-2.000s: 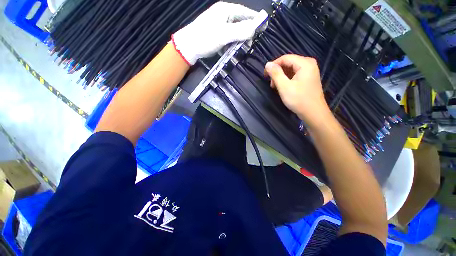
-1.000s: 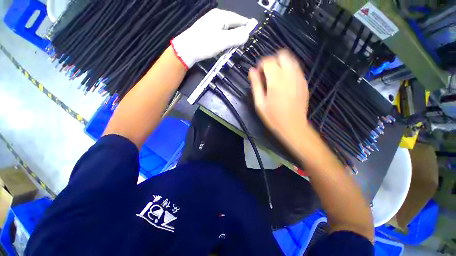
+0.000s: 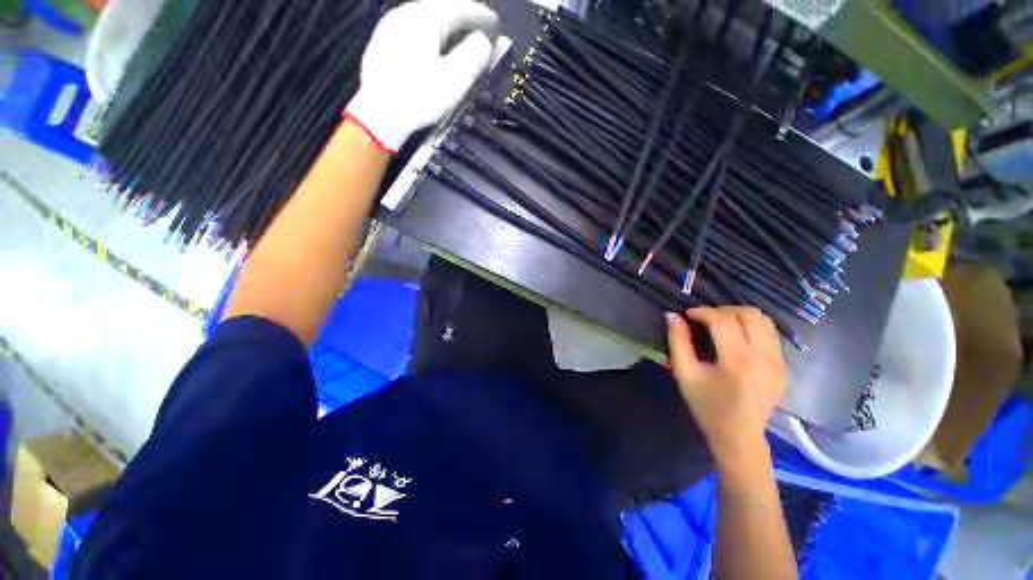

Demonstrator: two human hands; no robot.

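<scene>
My left hand (image 3: 421, 70), in a white knit glove with a red cuff, grips the silvery loading bar (image 3: 410, 172) at the table's left part. Black cables (image 3: 510, 206) run from the bar to the right across the dark table. My bare right hand (image 3: 733, 368) is at the table's front edge, fingers bent over the end of the lowest cables. Whether it pinches a cable is hidden. More loose cables (image 3: 634, 125) with coloured stripped tips lie behind, three of them slanting across the others.
A neat black cable bundle (image 3: 244, 113) lies at the left. A white bucket (image 3: 923, 380) stands at the right, another (image 3: 110, 51) at the far left. Blue bins (image 3: 363, 340) are below the table. The machine's green crossbeam (image 3: 912, 62) is at the upper right.
My right hand has moved from among the cables down and right to the table's front edge. The cable that hung over the edge now lies on the table. The view has shifted.
</scene>
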